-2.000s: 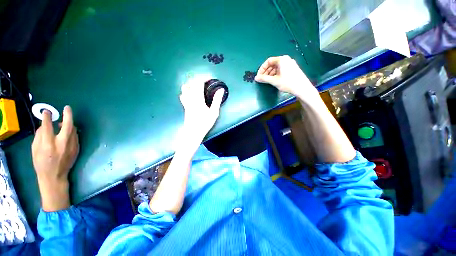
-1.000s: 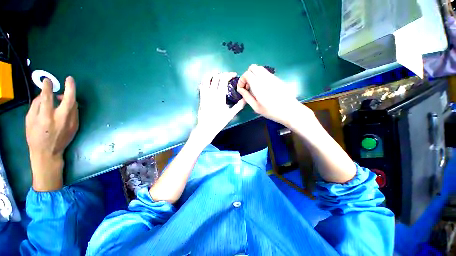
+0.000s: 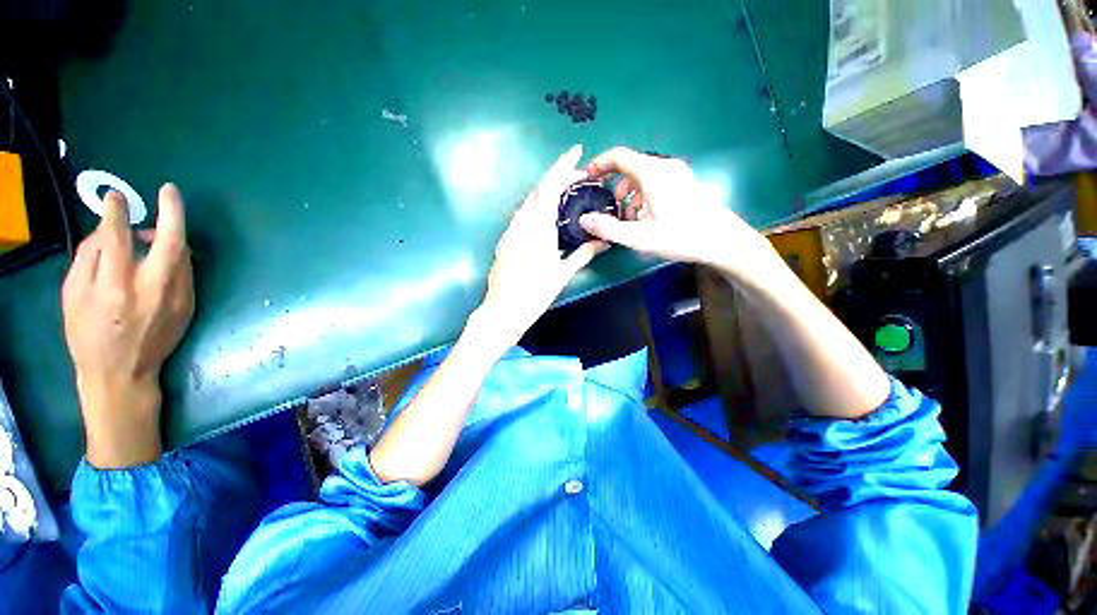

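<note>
A round black part [image 3: 586, 214] is held near the table's front edge, its face with pale lines tilted up. My left hand [image 3: 529, 250] grips it from the left side. My right hand [image 3: 668, 214] is on its right side, with the thumb on the face and the fingers at the rim. I cannot tell whether a small piece is between the right fingers. A little pile of small black pieces [image 3: 573, 106] lies on the green table [image 3: 301, 144] beyond my hands. A second pile is mostly hidden behind my right hand.
At the left, another person's hand [image 3: 126, 300] touches a white ring [image 3: 111, 196]. A yellow box [image 3: 12, 202] is at the left edge. An open white carton [image 3: 920, 84] stands at the upper right. A green button [image 3: 894, 336] is on the dark press base [image 3: 1010, 348] at the right.
My right hand has moved from the small pile at the right to the black part. The part is raised slightly right of where it was, and its face now shows. The other person's hand stays at the ring.
</note>
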